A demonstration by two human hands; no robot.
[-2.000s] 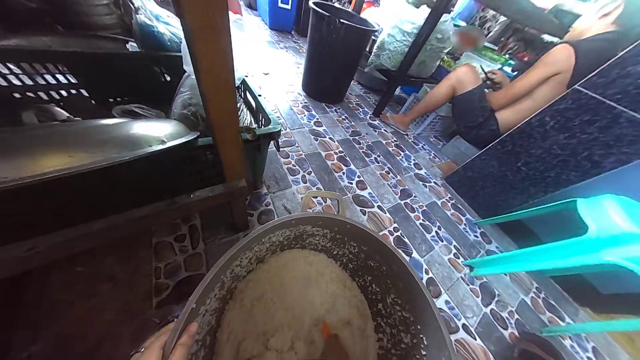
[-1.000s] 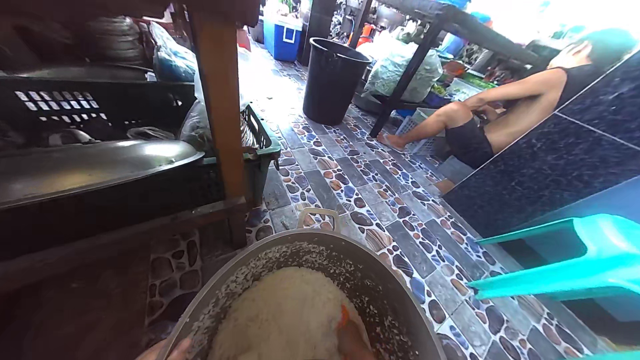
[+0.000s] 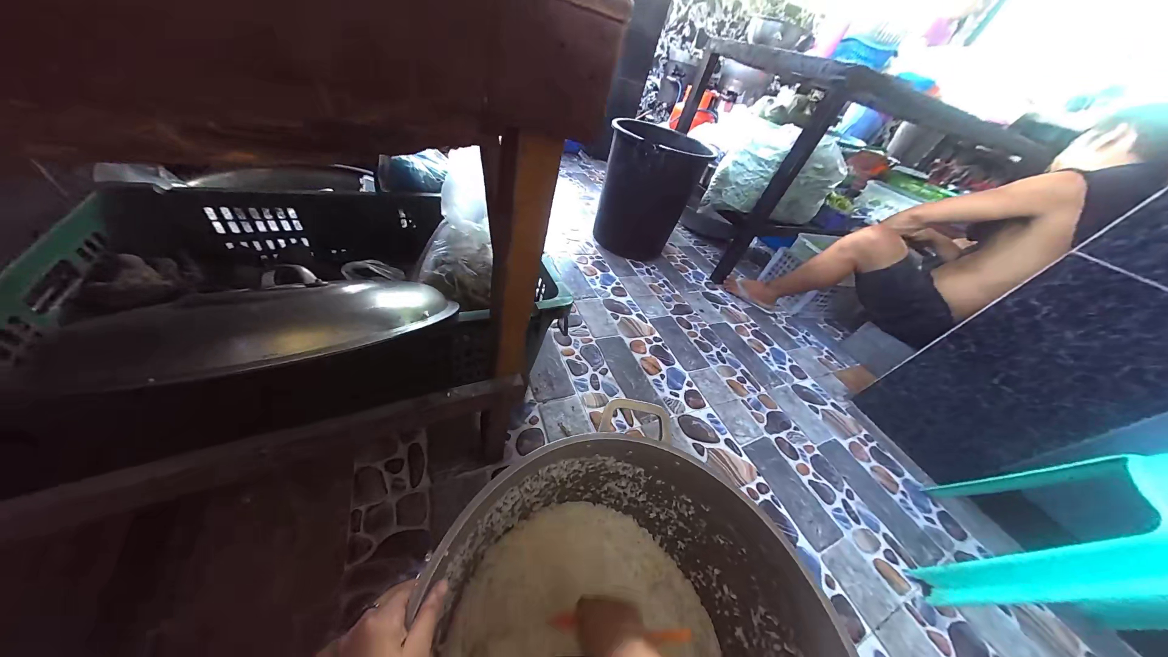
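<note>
A large metal pot (image 3: 803, 570) stands at the bottom centre, with white rice (image 3: 547, 557) in it and loose grains stuck to its inner wall. My left hand (image 3: 392, 620) grips the pot's rim at its left side, thumb over the edge. My right hand (image 3: 610, 625) is inside the pot, low over the rice, blurred and closed around an orange utensil (image 3: 671, 635) that shows on both sides of the fist. The utensil's kind cannot be told. One loop handle (image 3: 636, 411) of the pot points away from me.
At left, a wooden table (image 3: 525, 255) stands over a crate (image 3: 338, 214) and a large metal lid (image 3: 265, 328). A black bin (image 3: 650, 187) stands ahead on the tiled floor. A person (image 3: 995, 219) sits low at right, behind a dark tiled wall (image 3: 1031, 365); a turquoise plastic stool (image 3: 1058, 575) is nearer.
The view has shifted, with more of the wooden table showing at left. My right hand has moved within the pot and shows more fully than before. My left hand stays at the rim.
</note>
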